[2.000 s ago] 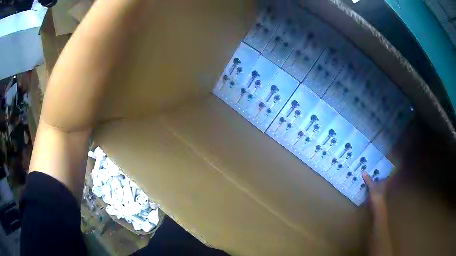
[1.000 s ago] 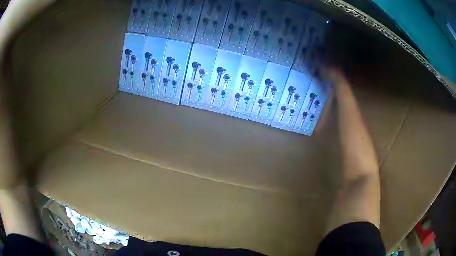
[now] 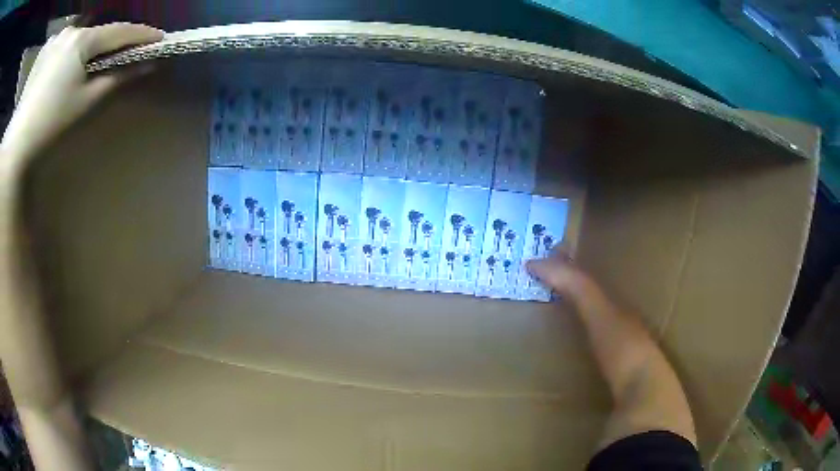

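A large open brown shipping carton (image 3: 368,354) fills the view. Two rows of small printed retail boxes (image 3: 382,235) lie in it side by side, the far row in shadow. My right hand (image 3: 555,272) reaches into the carton, its fingertips on the rightmost box of the near row; the box stays in the row and part of the hand is blurred. My left hand (image 3: 97,60) holds the carton's far rim at the upper left, fingers over the edge.
A green bench (image 3: 645,46) runs behind the carton at the upper right. White plastic parts (image 3: 157,455) show below the carton at the lower left. A red thing (image 3: 799,405) is on the floor at the lower right.
The view has turned and levelled over the carton. My left hand now shows on the far rim. My right hand has moved from the far right corner to the near row's end box.
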